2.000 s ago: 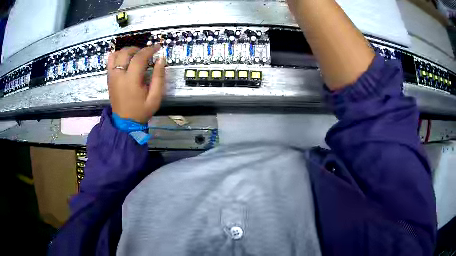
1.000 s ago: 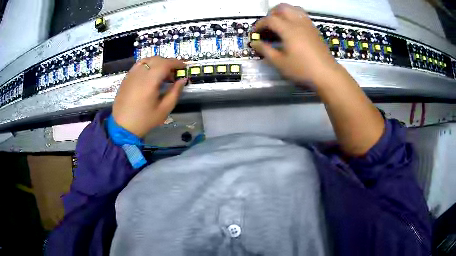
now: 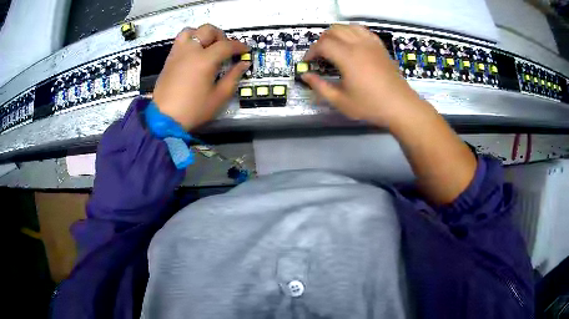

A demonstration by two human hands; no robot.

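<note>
A short row of three yellow-topped black transformers point(image 3: 262, 91) sits on the near edge of the rail. My left hand point(image 3: 203, 78) pinches one transformer point(image 3: 246, 57) between thumb and finger at the left part of the PCB panel point(image 3: 272, 61). My right hand point(image 3: 355, 75) pinches another transformer point(image 3: 302, 67) at the panel's near edge, further right. Both hands cover parts of the panel. Whether either transformer touches the board cannot be told. A blue wrist strap point(image 3: 167, 128) is on my left wrist.
The silvery conveyor rail point(image 3: 125, 121) curves across the view. A panel with yellow-topped transformers point(image 3: 430, 60) lies at right; one without them point(image 3: 93, 81) lies at left. A lone transformer point(image 3: 128, 30) sits on the far rail. A white sheet point(image 3: 418, 15) lies beyond.
The row on the rail has shrunk to three. My left hand has moved up from the row to the panel with a transformer. My right hand has moved slightly down and left.
</note>
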